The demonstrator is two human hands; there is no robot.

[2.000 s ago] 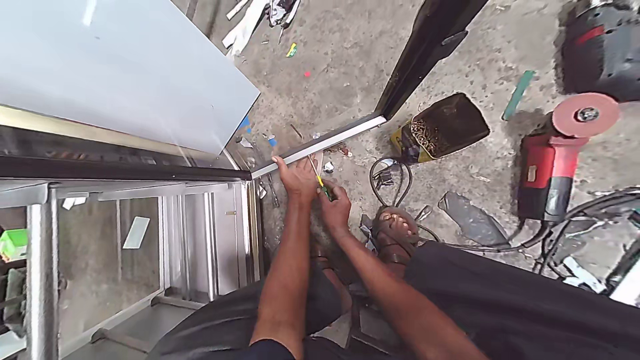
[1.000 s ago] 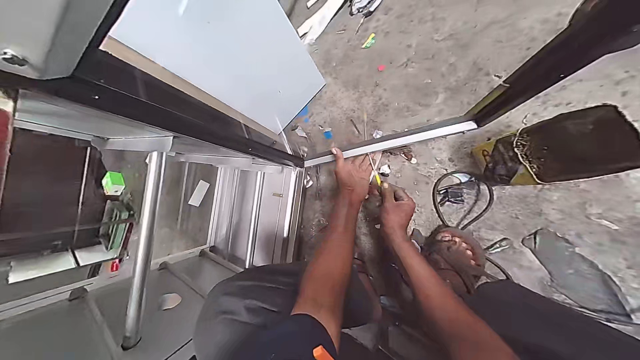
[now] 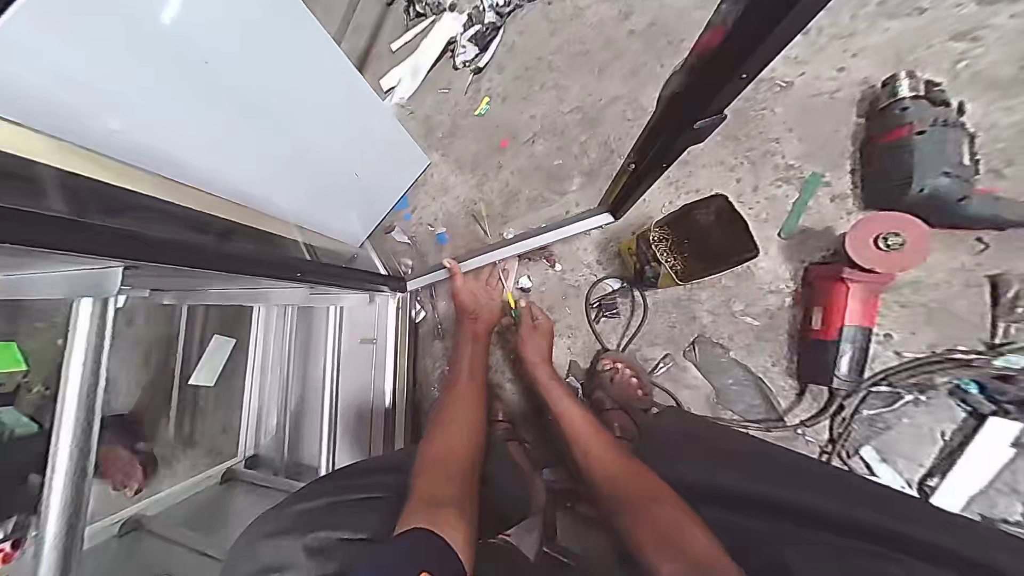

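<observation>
A metal frame's bottom rail [image 3: 512, 250], with a pale strip along its near side, crosses the middle of the view. My left hand [image 3: 478, 298] rests against this rail, thumb raised over its edge and fingers spread low beside it. Close by on the right, my right hand [image 3: 534, 330] is closed on the handle of a screwdriver [image 3: 511, 302], yellow and green in part, whose thin shaft points up toward the rail. The tip is too small to make out. The rail meets a dark upright profile [image 3: 668, 120] at its right end.
An open cut container [image 3: 714, 240] of small screws stands right of the rail. Beyond it lie a red angle grinder [image 3: 837, 324], a power drill [image 3: 918, 152] and cables [image 3: 864, 392]. A metal-framed cabinet [image 3: 76, 416] and a pale panel [image 3: 232, 104] are at left. A sandaled foot is near my right hand.
The view swings right and then back. My left hand stays at the rail and my right hand keeps the screwdriver throughout. A foot now shows through the cabinet frame at left.
</observation>
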